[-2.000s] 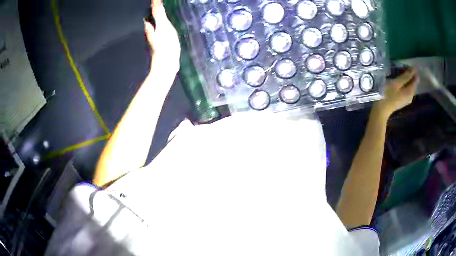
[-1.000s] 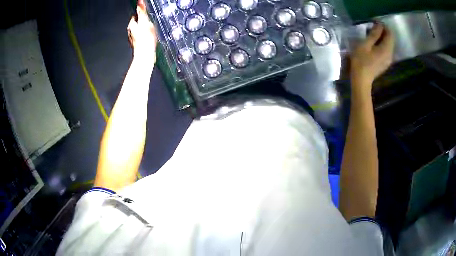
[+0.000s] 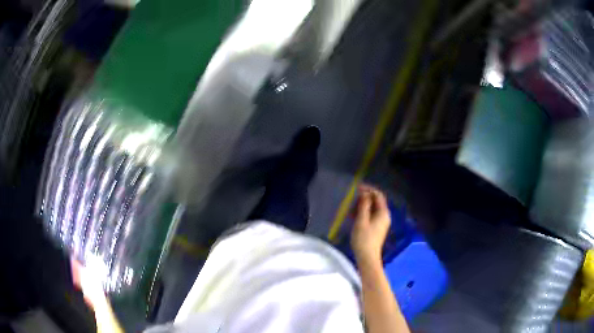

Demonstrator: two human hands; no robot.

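The clear blister tray with rows of round parts is at the left, heavily smeared by motion blur. It lies on or over the green conveyor belt. My left hand is at the tray's near edge, blurred and partly lost in glare; whether its fingers grip the tray cannot be told. My right hand is away from the tray, over the floor near the blue stool. Its fingers are loosely curled and nothing shows in it.
A steel side rail runs beside the belt. A blue plastic stool stands on the floor at my right. A green-topped side bench, a pink-red bin and ribbed translucent tray stacks are at the right. A yellow line crosses the floor.
The view has swung right, so the tray and belt now sit at the left. My right hand has moved off the conveyor ledge to over the floor. The stool and side bench show more.
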